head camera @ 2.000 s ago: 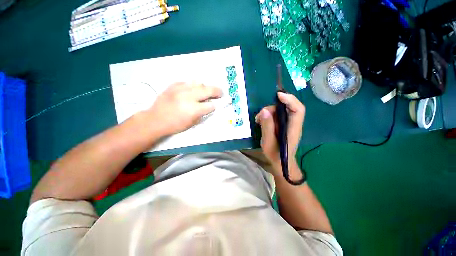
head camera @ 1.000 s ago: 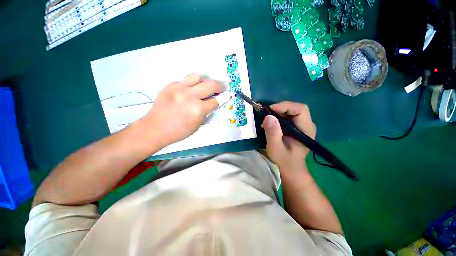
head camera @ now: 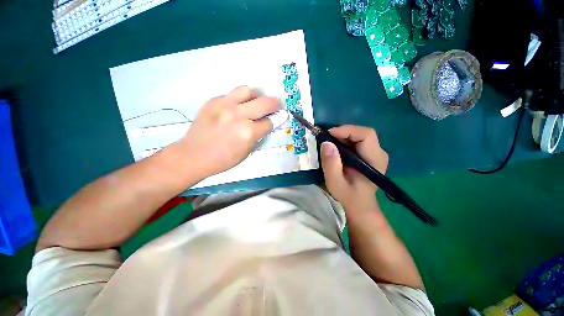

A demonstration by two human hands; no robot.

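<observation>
A white work board (head camera: 204, 80) lies under my hands. A green PCB panel strip (head camera: 291, 92) runs along its right side. White LED strips (head camera: 162, 129) lie across the board, with orange ends (head camera: 289, 148) at the PCB strip. My right hand (head camera: 355, 162) grips a black soldering iron (head camera: 383, 180), its tip at the middle of the PCB strip. My left hand (head camera: 232, 131) is palm down just left of the PCB strip, with a white-covered fingertip near the iron tip. Thin solder wire (head camera: 158, 112) trails left from it. Its exact pinch is hidden.
White LED strips (head camera: 93, 21) lie at the upper left. Spare green PCB panels (head camera: 389, 46) are at the upper right, beside a round pot (head camera: 427, 86) of silvery bits. A black unit (head camera: 513, 49) and tape roll (head camera: 549, 133) stand at right. A blue bin (head camera: 11, 185) is at left.
My right hand has brought the iron from upright, right of the board, down onto the PCB strip. The tip stays there in the last second. The whole view has shifted slightly.
</observation>
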